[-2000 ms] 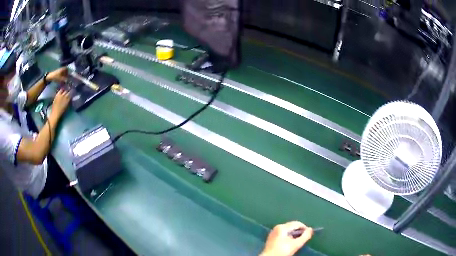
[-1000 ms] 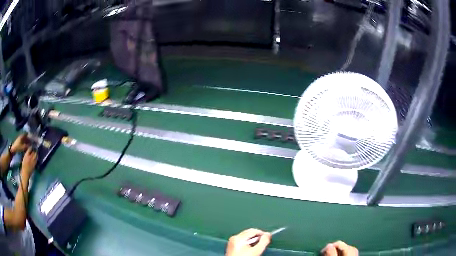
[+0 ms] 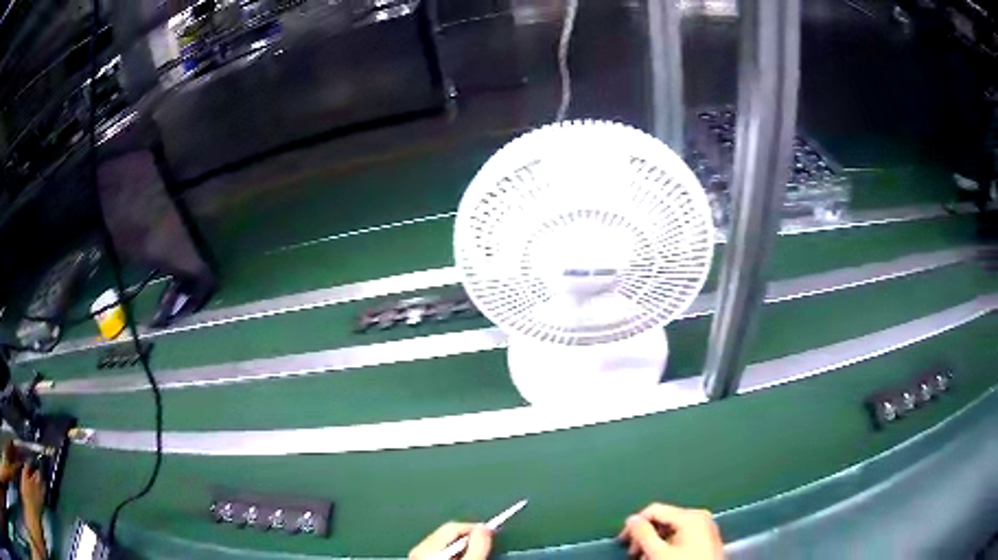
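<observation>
My left hand [image 3: 454, 540] is at the bottom edge, partly cut off. It holds slim tweezers [image 3: 506, 514] like a pen, with the bright tip pointing up and right over the green bench. My right hand [image 3: 676, 533] is to its right, also cut off by the bottom edge. Its thumb and fingers are curled close together; whether they hold something small cannot be told. A dark four-position module [image 3: 271, 516] lies on the green surface left of my hands, touched by neither.
A white fan [image 3: 585, 246] stands beyond my hands, beside a grey metal post [image 3: 753, 208]. Another dark module [image 3: 911, 398] lies at the right, and one [image 3: 410, 313] lies behind, left of the fan. A black cable [image 3: 157, 421] and another person's hands [image 3: 31, 492] are at the far left.
The view has turned to the right, so the fan, modules and neighbour sit further left. My right hand shows more fully. The tweezers stay in my left hand.
</observation>
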